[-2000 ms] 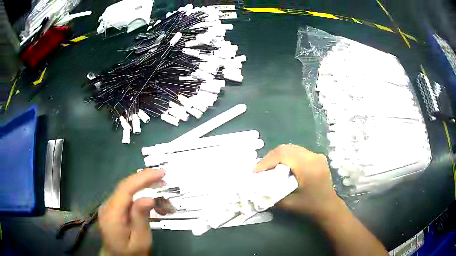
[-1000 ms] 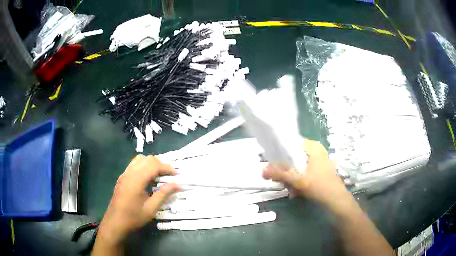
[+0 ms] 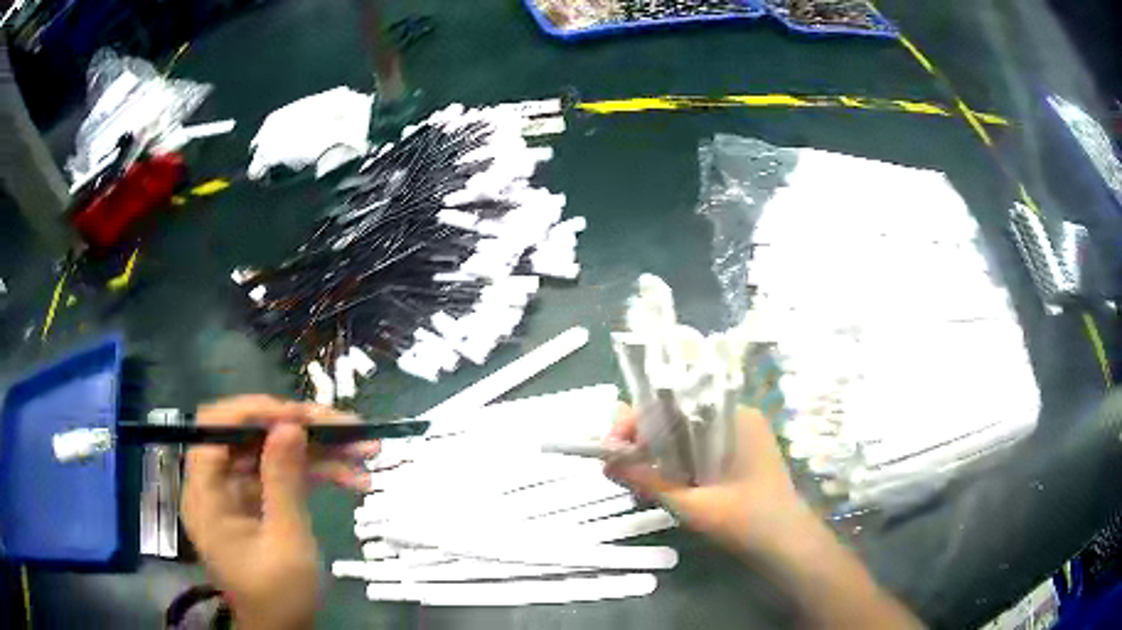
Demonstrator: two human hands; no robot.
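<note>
My left hand (image 3: 265, 505) holds a black wire lead (image 3: 322, 431) between thumb and fingers. The lead lies level, with its white connector (image 3: 84, 444) at the left end over the blue tray. My right hand (image 3: 726, 486) holds a bunch of white tubes (image 3: 677, 406) upright, open ends up; one thin white tube or end points left from its fingers. Several loose white tubes (image 3: 517, 558) lie in a row between and below the hands. One tube (image 3: 511, 375) lies slanted above the row. A spread pile of black leads (image 3: 400, 246) with white connectors lies behind.
A clear bag of white tubes (image 3: 898, 320) lies right. An empty blue tray (image 3: 62, 492) and a metal bar (image 3: 160, 517) are left. A red object (image 3: 129, 201) and white cloth (image 3: 313, 131) lie far left. Blue trays of small parts (image 3: 640, 19) are at the back.
My left hand has left the loose tubes and now holds a black lead. My right hand has raised its bunch, now upright and gathered. The view has shifted, showing the back trays.
</note>
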